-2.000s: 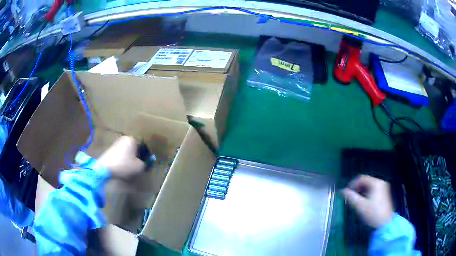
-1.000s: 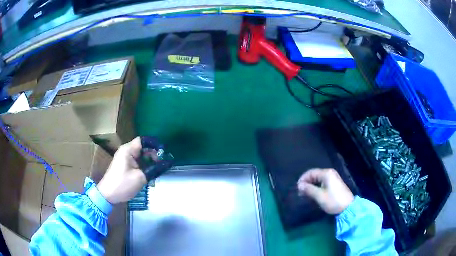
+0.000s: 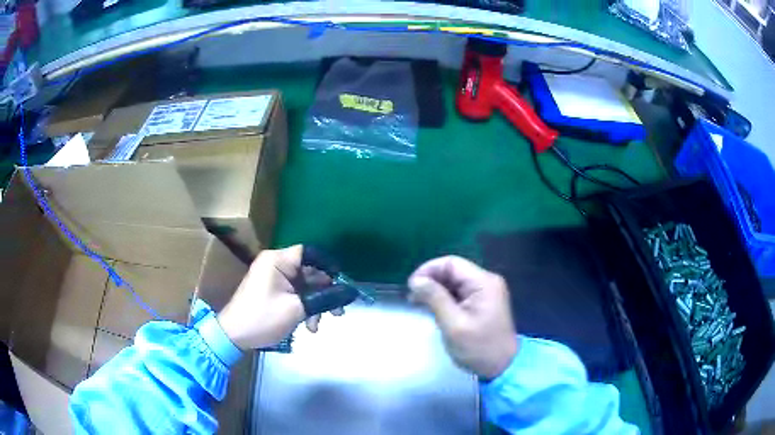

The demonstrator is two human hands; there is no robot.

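My left hand, with black finger cots on thumb and fingers, is over the top left part of the metal tray. It holds a small circuit board module between its cotted fingertips. My right hand is over the tray's right part, thumb and fingertips pinched together and blurred; whether it holds anything small cannot be told. A few laid modules show at the tray's left edge, mostly hidden by my left hand.
The open carton stands left, a closed carton behind it. A black pad and black bin of modules are right. A zip bag, red heat gun, blue stand and blue bin are farther back.
My left hand has come out of the open carton to above the tray, holding a module. My right hand has moved left from the black pad to over the tray. The view has shifted.
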